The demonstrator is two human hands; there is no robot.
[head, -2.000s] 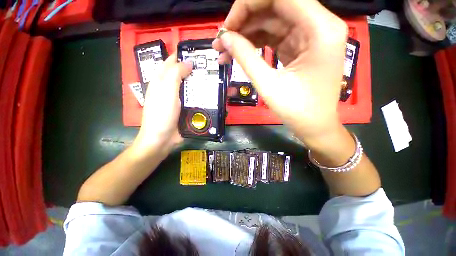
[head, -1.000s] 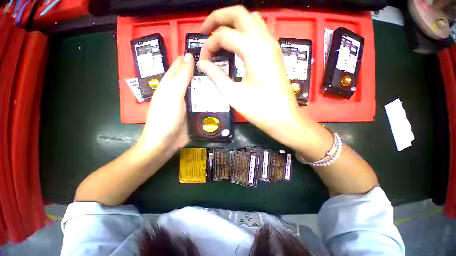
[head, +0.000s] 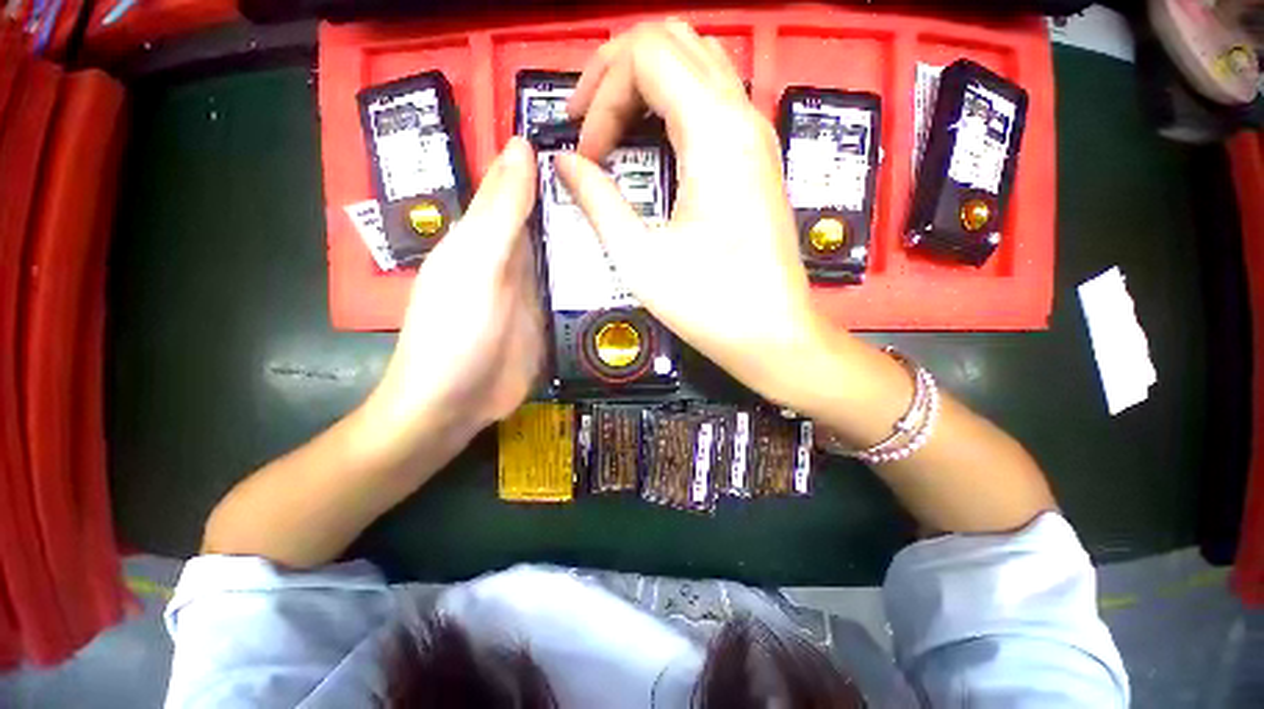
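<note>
My left hand [head: 471, 305] holds a black handset [head: 589, 277] upright along its left side, its white label and gold round facing up, the round at the near end. My right hand [head: 693, 208] is over the handset, its thumb and fingertips at the far end near the label. Whether a tiny part is between those fingertips cannot be seen. A row of dark brown batteries [head: 679, 457] lies near me, with a yellow block [head: 537, 453] at its left end.
A red tray [head: 693, 316] behind holds several handsets, such as one at the left [head: 412, 166] and one at the right [head: 970, 166]. A white paper slip [head: 1117, 339] lies right on the green mat [head: 222, 416]. Red trays [head: 42, 346] are stacked left. A pinkish base [head: 1209, 49] is upper right.
My right hand has come down from above the handset onto its far end. My left hand and the handset have moved slightly right, with the handset's near end now close to the battery row.
</note>
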